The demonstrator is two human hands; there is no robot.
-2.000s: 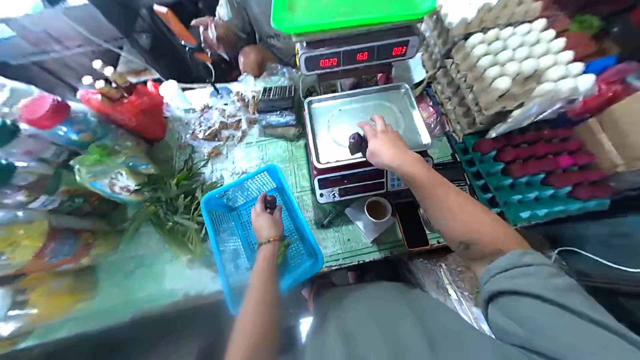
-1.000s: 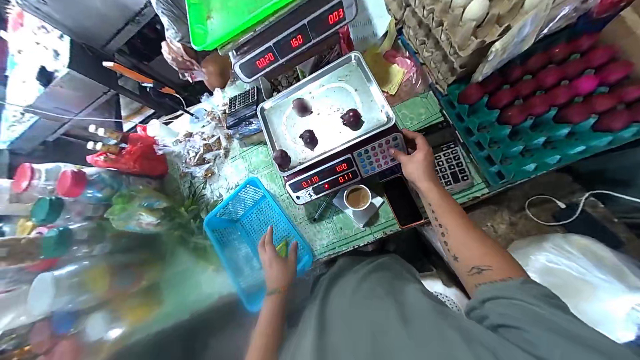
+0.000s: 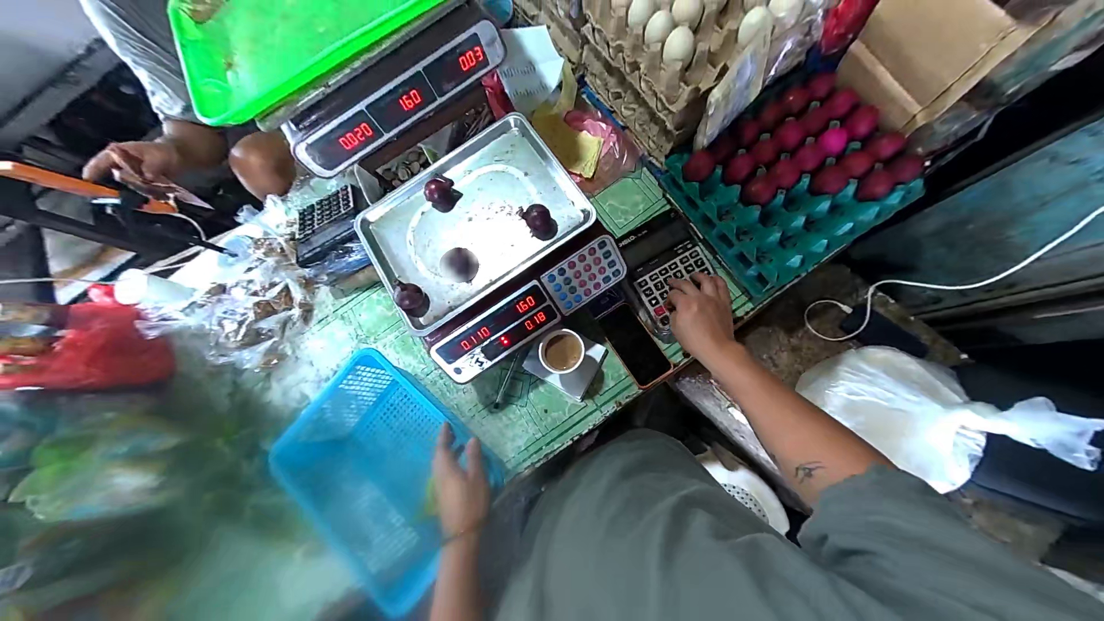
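Several small red onions (image 3: 441,191) lie apart on the steel pan (image 3: 496,293) of a digital scale with lit red figures and a keypad (image 3: 585,274). My right hand (image 3: 700,315) rests its fingertips on the keys of a desk calculator (image 3: 660,259), to the right of the scale. My left hand (image 3: 461,487), blurred, is at the right side of a blue plastic basket (image 3: 332,509), fingers apart; something green shows beside it, and whether it is held cannot be told. A cup of milky coffee (image 3: 561,352) and a smartphone (image 3: 636,345) are in front of the scale.
A second scale (image 3: 401,99) bears a green tray (image 3: 315,95). Egg trays (image 3: 642,95) and a teal tray of reddish-pink eggs (image 3: 776,250) stand right. Another person's hand (image 3: 142,164) is upper left. A red bag (image 3: 95,345), plastic wrap (image 3: 246,297) and a white cable (image 3: 957,283) are also around.
My right hand had an onion over the pan two seconds ago, then was at the scale's keypad, and is now on the calculator. My left hand held a dark onion over the basket earlier.
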